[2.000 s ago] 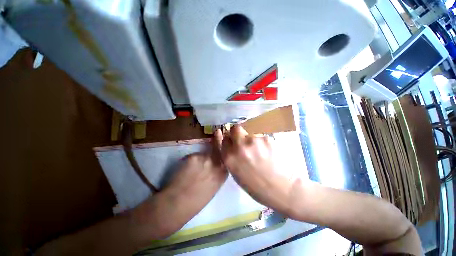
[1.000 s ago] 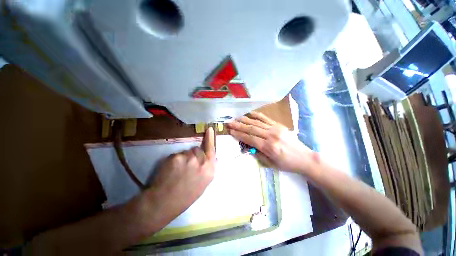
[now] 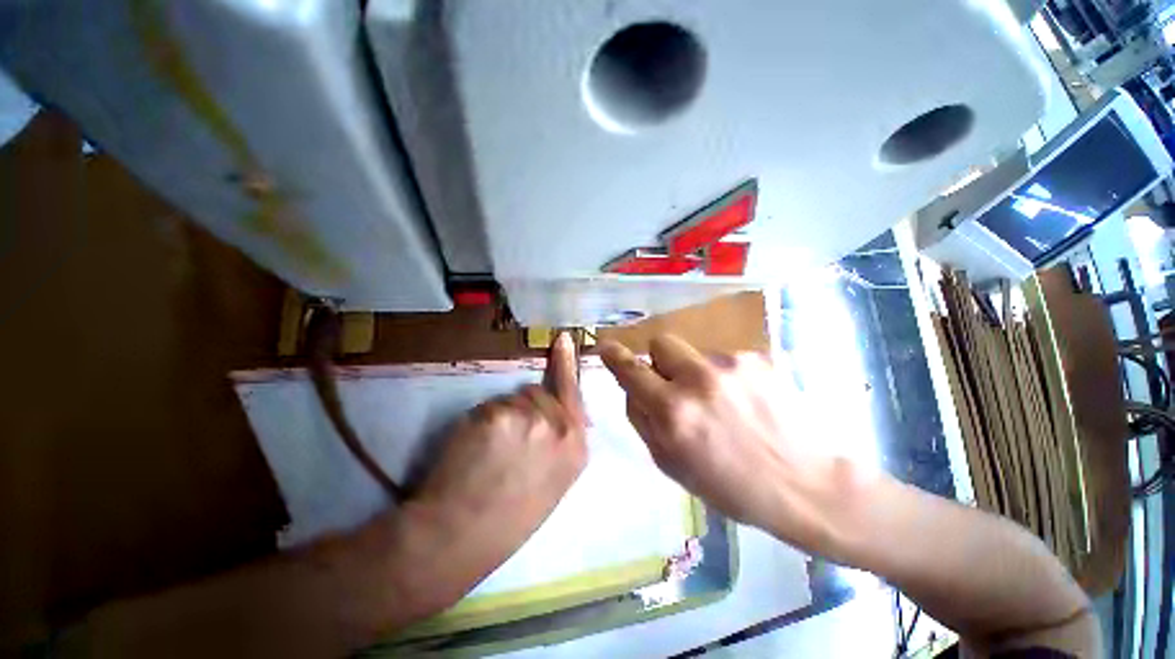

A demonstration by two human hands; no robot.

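Observation:
The brown strap (image 3: 345, 421) runs from a yellow clamp foot (image 3: 360, 332) at the left, curving down over the white template (image 3: 309, 425) and under my left hand. My left hand (image 3: 509, 444) has its index finger pressed on a narrow brown strap end below the machine head; the other fingers are curled. My right hand (image 3: 702, 412) is just right of it, fingers bent, fingertips beside a second yellow clamp foot (image 3: 544, 336). Whether it holds a tool is hidden. The brown panel (image 3: 702, 322) lies under the clamp feet.
The white machine head (image 3: 799, 129) with a red logo hangs close above both hands. A strap pile (image 3: 1012, 425) lies at the right, below a control screen (image 3: 1076, 187). Broad brown sheets (image 3: 116, 373) cover the left side. Yellow tape (image 3: 554, 590) edges the template.
My right hand has gone from flat on the panel to bent fingers near the clamp foot. The teal item seen under it is no longer visible. The camera view has shifted.

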